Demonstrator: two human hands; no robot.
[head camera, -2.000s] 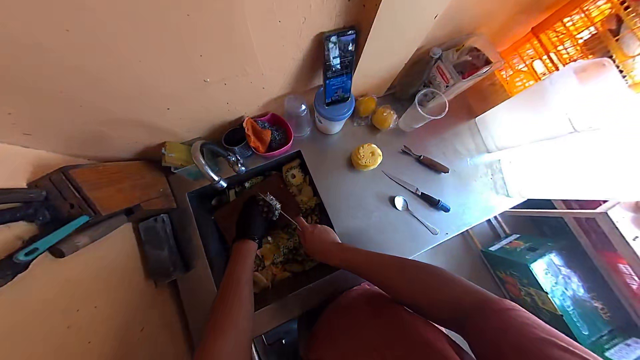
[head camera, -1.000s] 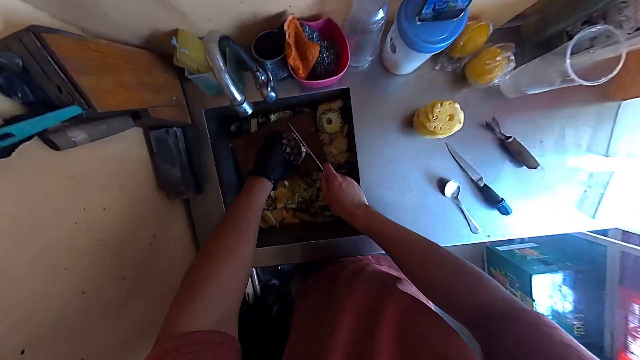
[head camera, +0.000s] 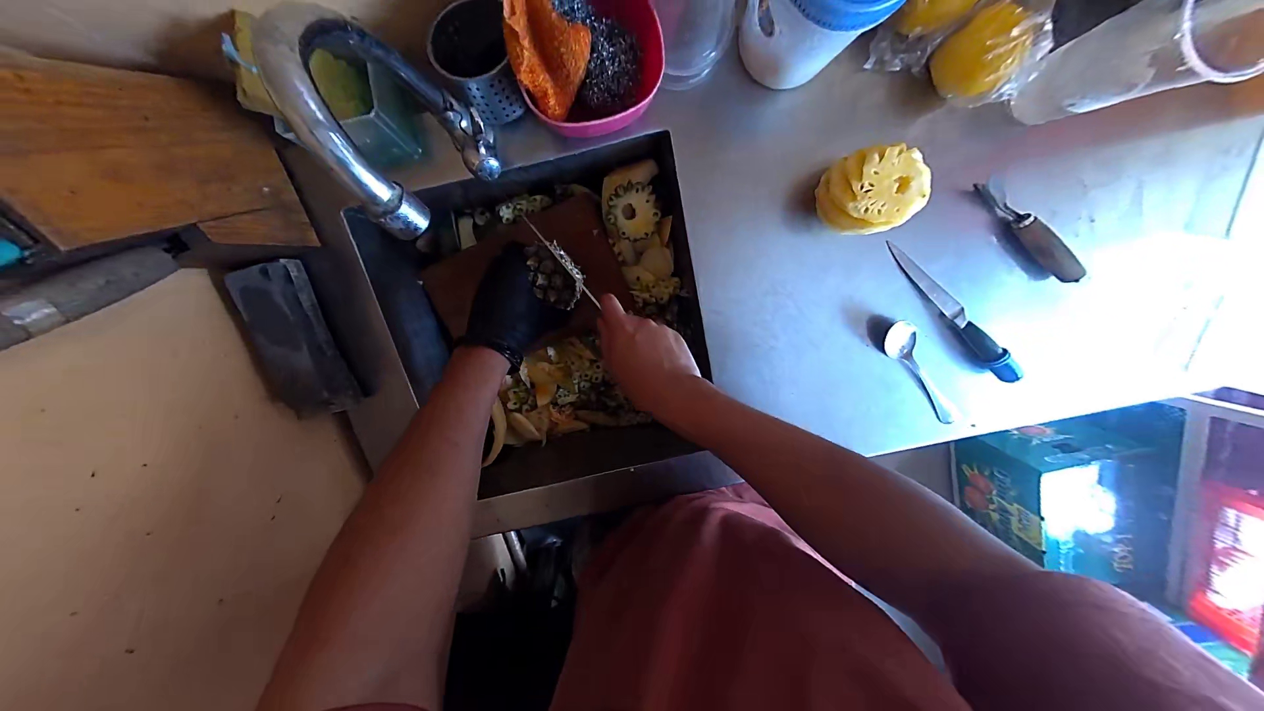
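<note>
Over the sink, my left hand (head camera: 513, 301) wears a black glove and grips a pineapple piece (head camera: 553, 276) with its rough rind on. My right hand (head camera: 647, 355), bare, holds a knife (head camera: 563, 259) whose blade lies along the right side of the piece; its handle is hidden in my fist. Both are above a brown cutting board (head camera: 592, 242) set in the sink. Pineapple peelings (head camera: 563, 380) lie below and to the right of the board. A cut pineapple end (head camera: 632, 209) rests at the sink's upper right.
A faucet (head camera: 326, 128) arches over the sink's upper left. On the steel counter (head camera: 770, 326) lie peeled pineapple (head camera: 874, 188), a knife (head camera: 953, 316), a wooden-handled tool (head camera: 1032, 234) and a spoon (head camera: 918, 370). Behind stand a pink bowl (head camera: 602, 123) and a blue-lidded container (head camera: 805, 44).
The view has moved closer over the sink. Both hands stay over the board, and the knife blade has shifted against the pineapple piece.
</note>
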